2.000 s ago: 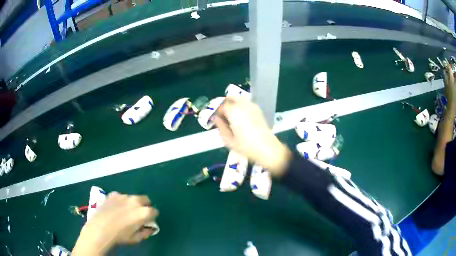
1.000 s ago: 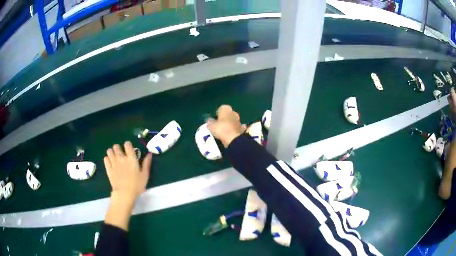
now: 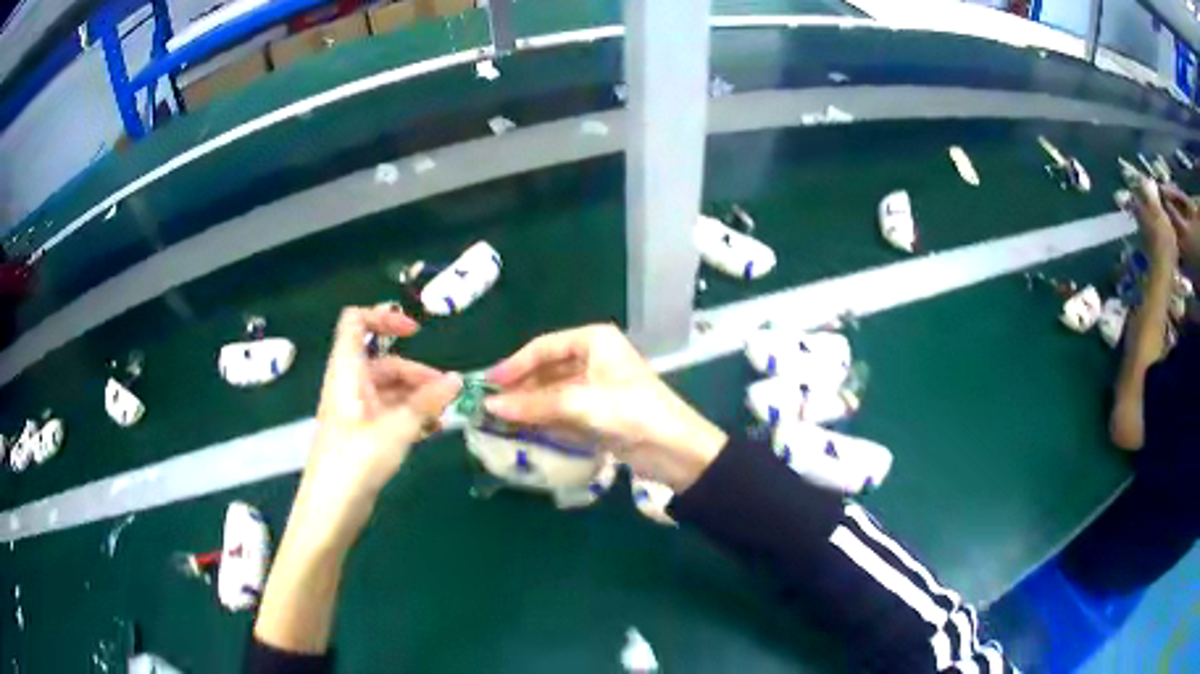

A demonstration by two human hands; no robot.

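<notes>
My left hand (image 3: pixel 375 408) and my right hand (image 3: pixel 579 395) meet in front of the rail. Their fingertips pinch a small green circuit board (image 3: pixel 471 395) between them. A white body shell (image 3: pixel 533 464) with blue marks hangs or lies just below my right fingers; whether it is held is hard to tell. A small pale piece also shows at my left fingers, too blurred to name. Another white shell (image 3: pixel 651 498) is partly hidden under my right wrist.
A pale upright post (image 3: pixel 662 171) stands behind my right hand. A grey rail (image 3: pixel 237 457) crosses the green surface. Shells with wires lie beyond it, a shell pile (image 3: pixel 823 454) right of the post, one shell (image 3: pixel 244 556) at near left. Another person's arm (image 3: pixel 1140 329) is at far right.
My left hand has moved up and right and my right hand has come back over the rail from the shells beyond. Both now meet at a green board. The view has shifted.
</notes>
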